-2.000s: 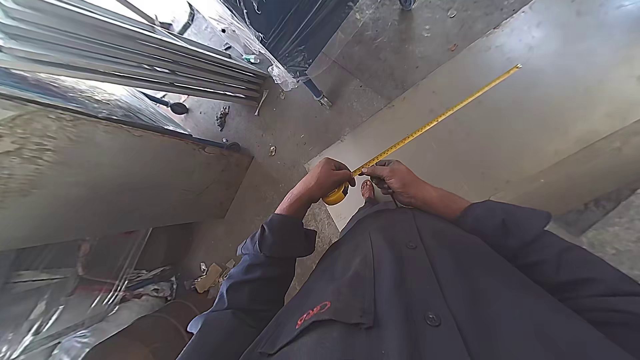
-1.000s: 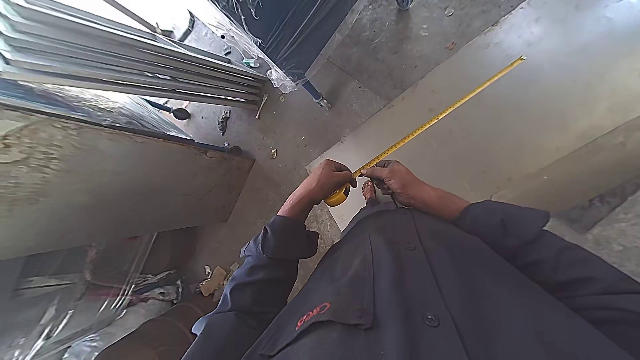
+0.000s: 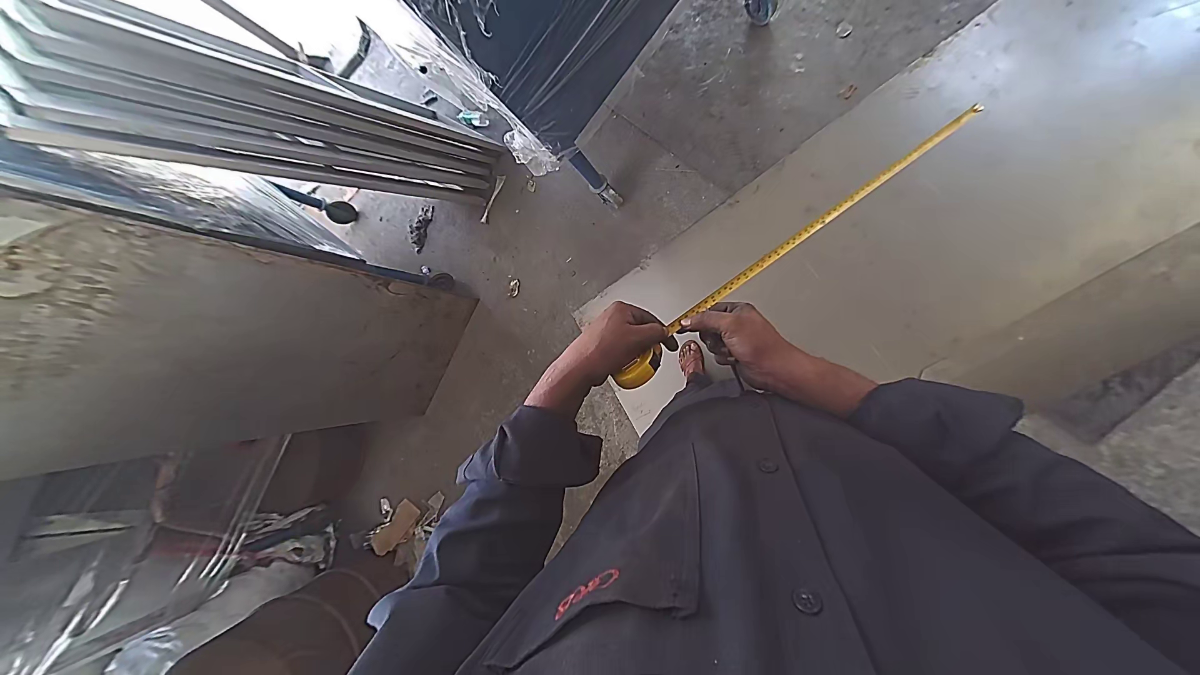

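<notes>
My left hand (image 3: 619, 345) is closed around a yellow tape measure (image 3: 637, 369), whose case shows below my fingers. From it the yellow blade (image 3: 814, 227) runs out straight toward the upper right, its end hook in the air or over a flat sheet; I cannot tell which. My right hand (image 3: 741, 342) pinches the blade between thumb and finger close to the case. A thin dark item, not clearly seen, sticks out below that hand. Under both lies a large pale sheet (image 3: 900, 234), with a foot (image 3: 691, 358) in a sandal on it.
A stack of long metal profiles (image 3: 281, 122) stands at the upper left. Beside it is a dark plastic-wrapped object (image 3: 553, 66) on a caster leg (image 3: 595, 178). A large worn board (image 3: 234, 328) fills the left. Cardboard scraps (image 3: 397, 527) and bits of debris lie on the concrete floor.
</notes>
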